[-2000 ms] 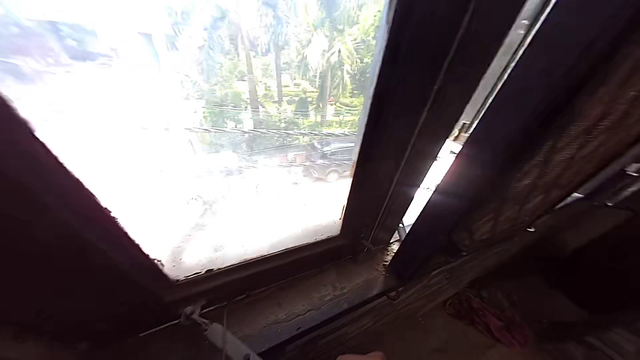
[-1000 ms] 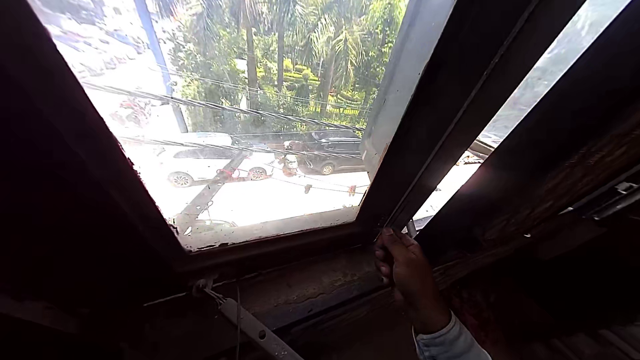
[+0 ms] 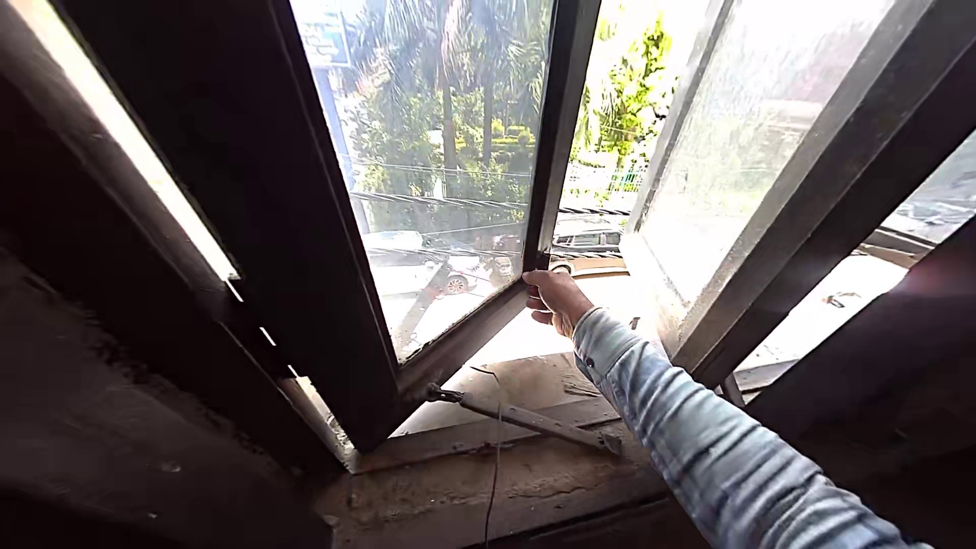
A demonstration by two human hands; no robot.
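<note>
My right hand (image 3: 560, 299), in a light blue sleeve, grips the lower right corner of a dark-framed glass window sash (image 3: 465, 335). The sash stands swung outward at an angle, with a gap on its right through which trees and parked vehicles show. A metal window stay arm (image 3: 534, 422) lies across the sill below, its left end against the sash's bottom rail. A thin wire (image 3: 496, 473) hangs down over the worn sill (image 3: 549, 476). My left hand is not in view.
Another glazed sash (image 3: 740, 168) stands tilted at the right, near my forearm. A dark window post (image 3: 252, 191) runs down on the left beside a narrow bright slit. Outside, power cables (image 3: 457, 200) cross in front of palms and a road with cars.
The sash, closed against its frame a second ago, now stands swung outward. My right hand has gone from the sash's corner at the frame outward with it. The view has turned somewhat.
</note>
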